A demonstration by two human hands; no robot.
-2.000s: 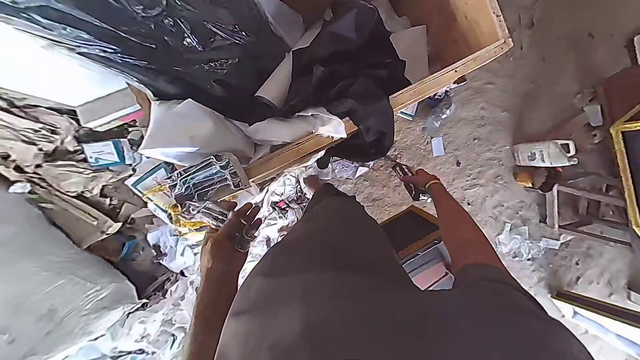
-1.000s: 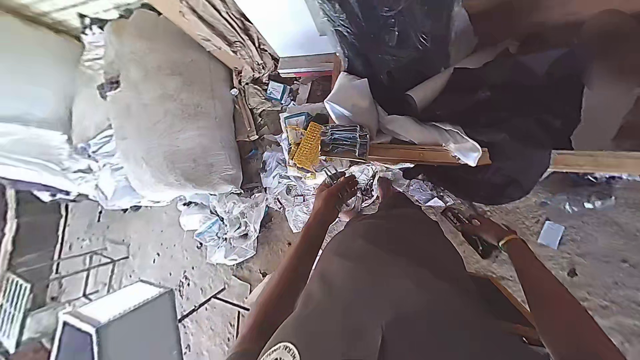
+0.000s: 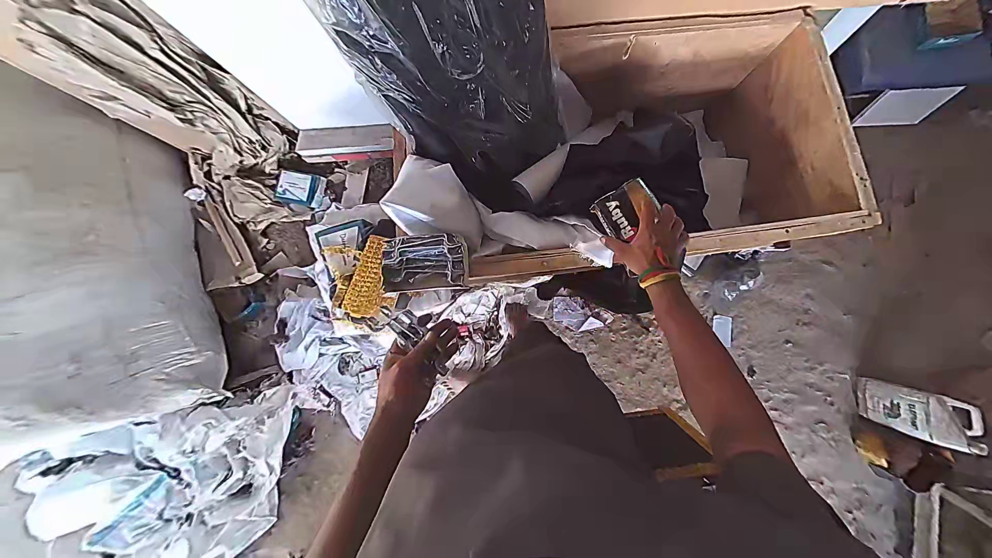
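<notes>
My right hand (image 3: 651, 240), with coloured bands at the wrist, grips a small dark printed box (image 3: 618, 213) over the near edge of a wooden crate (image 3: 783, 227). Low and left of the crate, my left hand (image 3: 418, 364) holds small metal pieces (image 3: 407, 328); their exact kind is unclear. Beyond that hand, a dark open tray of metal wire-like parts (image 3: 425, 262) rests at the crate's left corner, beside a yellow mesh material (image 3: 364, 283). Black cloth (image 3: 643, 167) and white sheeting (image 3: 434, 198) lie in and over the crate.
A large roll in black plastic (image 3: 473, 70) rises from the crate. Crumpled plastic (image 3: 194, 473) and a big wrapped bundle (image 3: 101, 248) lie at left. A small blue and white box (image 3: 300, 188) sits among brown paper. At right are a white plastic container (image 3: 918, 415) and a frame (image 3: 949, 519) on the ground.
My right hand has risen from low beside the crate to above its near edge, now with the printed box in its grip. The left hand stays low near the tray. The view has swung widely.
</notes>
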